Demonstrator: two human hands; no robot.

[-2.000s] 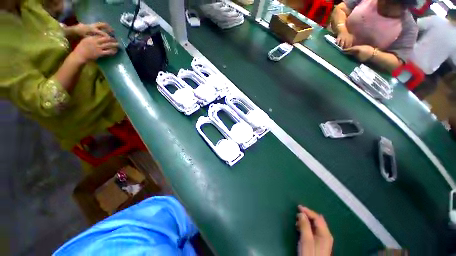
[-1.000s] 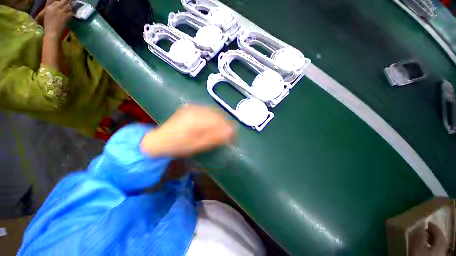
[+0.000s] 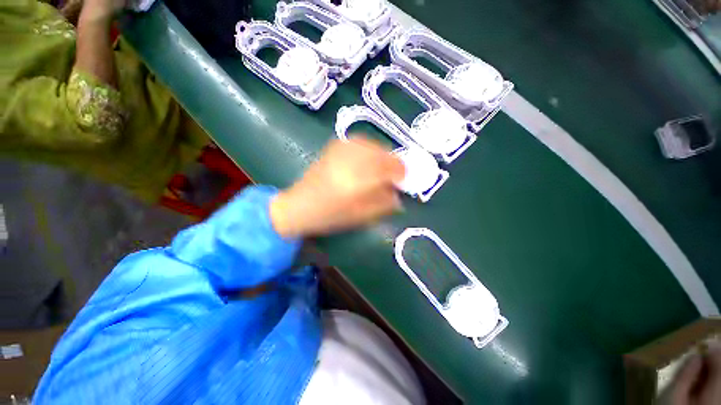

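Observation:
A white housing (image 3: pixel 474 311) lies alone on the green bench in front of me, its long opening towards the upper left and its round disc at the lower right. My left hand (image 3: pixel 348 190) is blurred over the nearest of the grouped white housings (image 3: pixel 420 172) and covers part of it. Its fingertips are at that housing's disc end, and whether they grip it is unclear. My right hand (image 3: pixel 696 384) is cut off by the lower right corner, at the cardboard box (image 3: pixel 644 364). Its fingers are hidden.
Several more white housings (image 3: pixel 443 130) lie in overlapping rows beside the white line (image 3: pixel 553 138). A greyish housing (image 3: pixel 686 137) lies across that line. A person in a green top (image 3: pixel 126 150) sits at the upper left. A red stool (image 3: pixel 209 182) stands below the bench edge.
A single housing now lies on the near part of the bench, where there was none. My left hand has moved right and slightly up onto the nearest grouped housing. The view has shifted slightly.

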